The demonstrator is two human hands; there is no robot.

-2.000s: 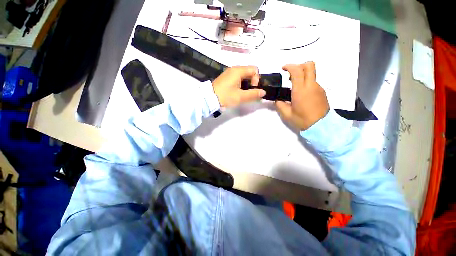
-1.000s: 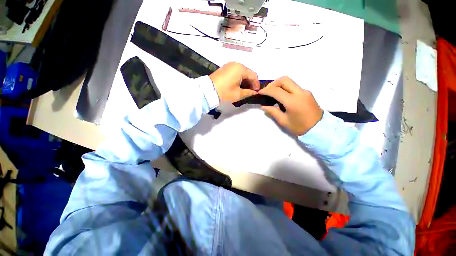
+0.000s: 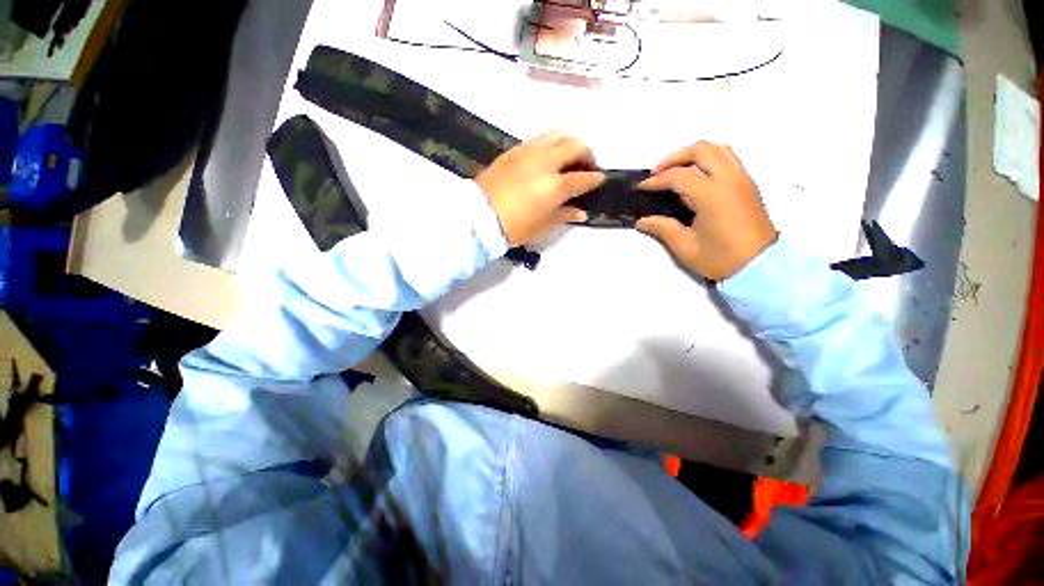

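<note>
A camouflage shoulder strap (image 3: pixel 401 109) runs from the upper left of the white work sheet (image 3: pixel 687 115) to my hands. My left hand (image 3: pixel 540 192) grips it near its right part. My right hand (image 3: pixel 712 212) holds its right end between thumb and fingers. The strap lies flat between the hands, black edging showing. A second camouflage shoulder strap (image 3: pixel 311 181) lies to the left, its middle hidden under my left sleeve; a camouflage strap part (image 3: pixel 458 375) shows at the table's front edge. A small black piece (image 3: pixel 523 259) sticks out below my left hand.
The presser clamp and needle area (image 3: pixel 582 29) is at the top, with thin black curved lines around it. A black webbing piece (image 3: pixel 879 254) lies at the right on the grey plate (image 3: pixel 916 149). A black pile (image 3: pixel 160 92) hangs at the left. Blue bins (image 3: pixel 86 343) are left, orange sacks (image 3: pixel 1013 458) right.
The strap end between my hands has been opened out flat, after being bunched at my fingertips. My right hand has moved slightly right. The view has shifted, and the machine head is mostly out of frame.
</note>
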